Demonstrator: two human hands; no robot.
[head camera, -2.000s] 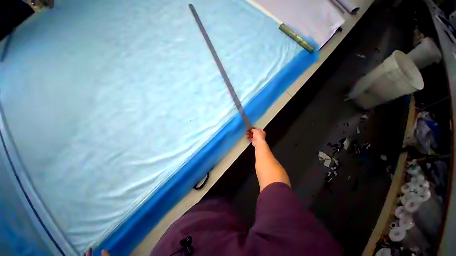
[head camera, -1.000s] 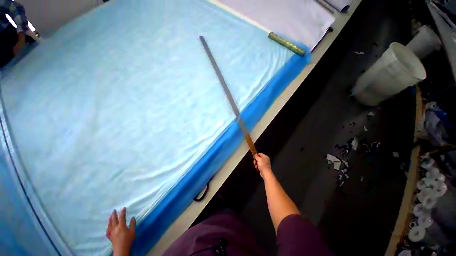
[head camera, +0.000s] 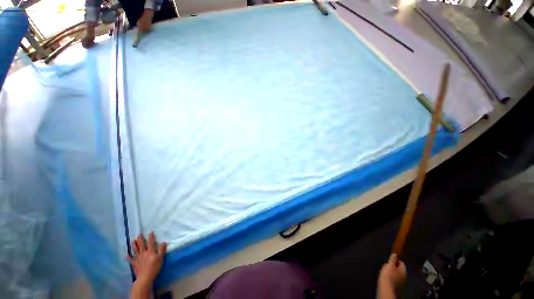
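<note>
The lay (head camera: 263, 117) is covered by a sheer light blue sheet over white fabric, with a deeper blue border (head camera: 304, 207) along the near edge. My left hand (head camera: 147, 257) lies flat with fingers spread on the lay's near left corner, beside the cutter track (head camera: 120, 152). My right hand (head camera: 393, 273) grips the lower end of the long brown spreading stick (head camera: 417, 187). The stick is raised at the right, its upper part crossing in front of the green-yellow bar weight (head camera: 429, 106) at the lay's far right corner.
Another person's hands (head camera: 144, 22) are at the track's far end. Loose blue sheet and fabric (head camera: 76, 193) lie left of the track. Pale lilac paper (head camera: 386, 44), a dark bar (head camera: 375, 26) and a long roll (head camera: 462, 54) are beyond the lay. A black loop (head camera: 291, 230) hangs at the near edge.
The stick has swung right, off the middle of the lay, with my right hand. My left hand stays on the near left corner. The view has turned left, showing the track's full length and the other person's hands.
</note>
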